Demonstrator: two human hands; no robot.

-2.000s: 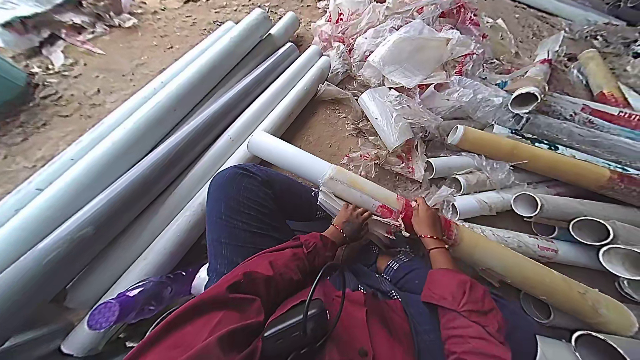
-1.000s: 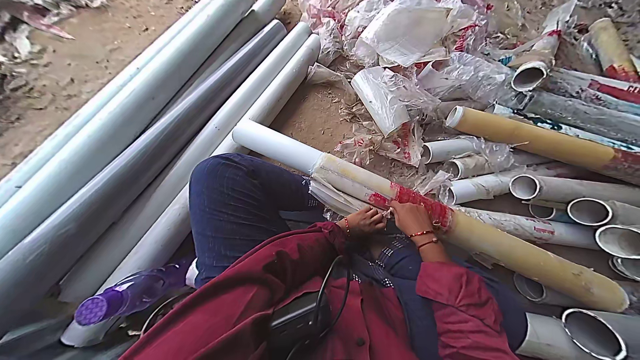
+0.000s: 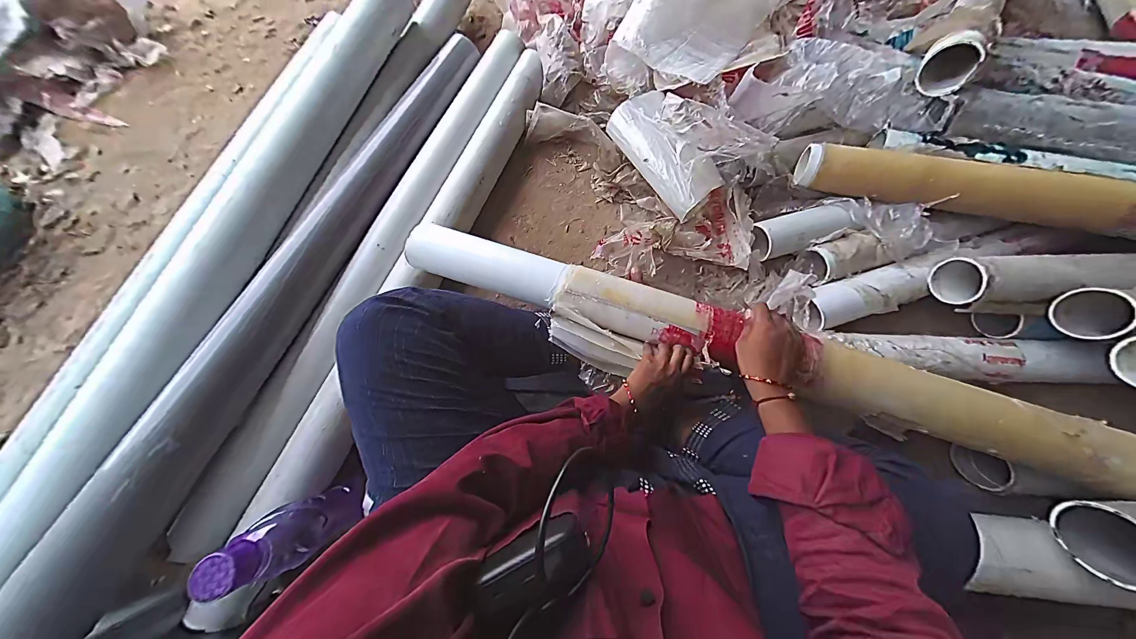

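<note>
A long pipe lies across my lap, its left end bare white and the rest under a yellowed wrapping. Peeled layers of the wrapping hang loose on its near side, left of a red band. My left hand pinches the torn edge of the wrapping just below the red band. Wrapped over the pipe at the right of that band is my right hand; its fingertips are partly hidden.
Several long white and grey pipes lie at the left, beside a purple plastic bottle. Crumpled plastic film is heaped ahead. More pipes, some wrapped, are piled at the right. A black device with a cable rests on my lap.
My right hand has turned from picking beside my left hand to lying over the pipe. My left hand stays at the torn wrapping.
</note>
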